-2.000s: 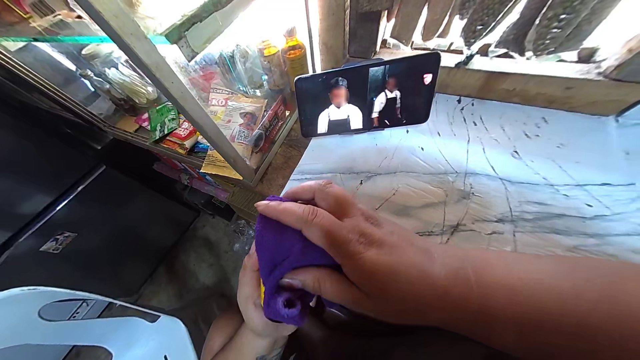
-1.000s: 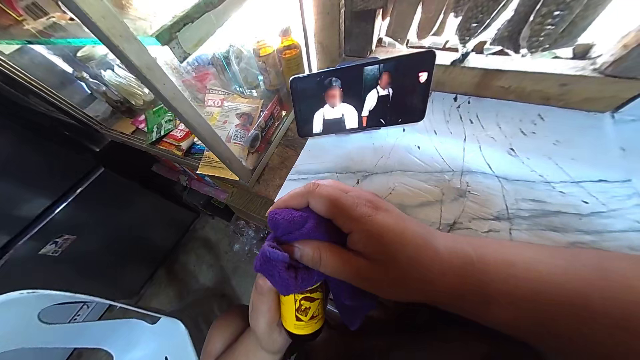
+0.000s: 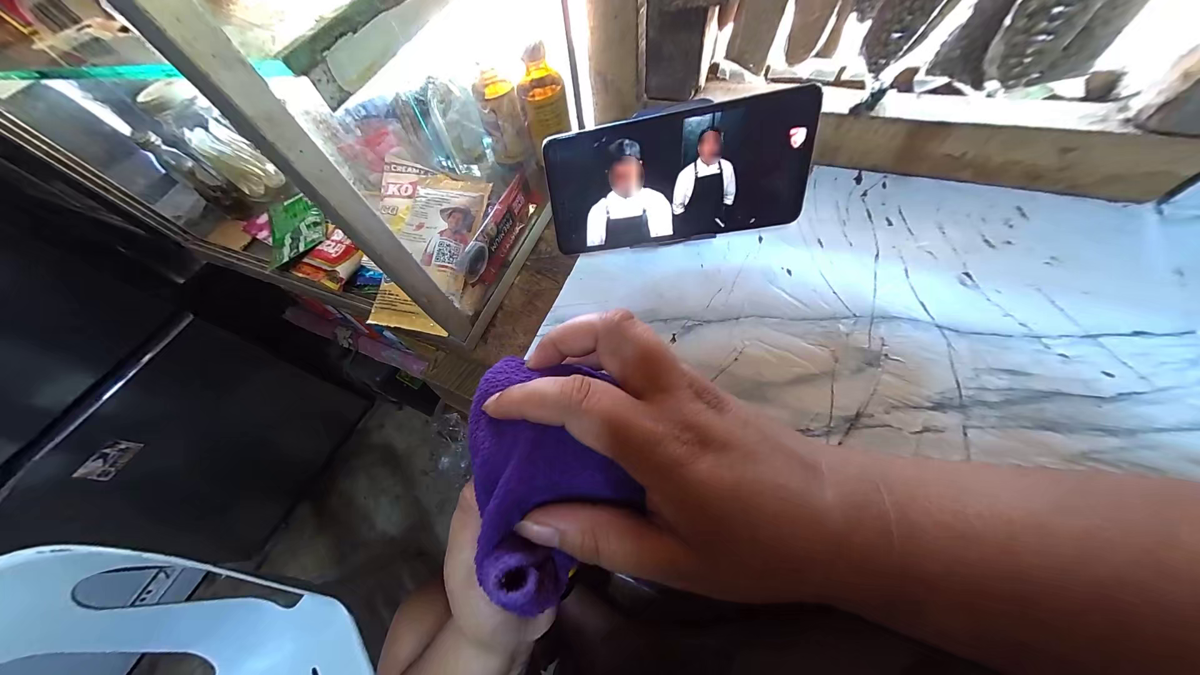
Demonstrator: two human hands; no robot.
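My right hand (image 3: 656, 469) grips a purple cloth (image 3: 553, 469), with its thumb low and its fingers over the top. The cloth is wrapped around an object that it almost wholly hides; only a small bit of yellow shows at the lower edge. Beneath and behind the cloth is my left hand (image 3: 469, 572), partly covered, holding the wrapped object from below. A rolled fold of cloth with a dark hole faces me near the left wrist.
A smartphone (image 3: 684, 169) showing two people in aprons stands at the back of a marble-patterned tabletop (image 3: 919, 328). At left are a glass display case (image 3: 309, 178) with packets and bottles, a dark cabinet (image 3: 187, 441) and a white plastic chair (image 3: 187, 609).
One second ago a yellow-labelled bottle showed below the cloth; now the cloth covers that place. The right hand's fingers have spread over the cloth.
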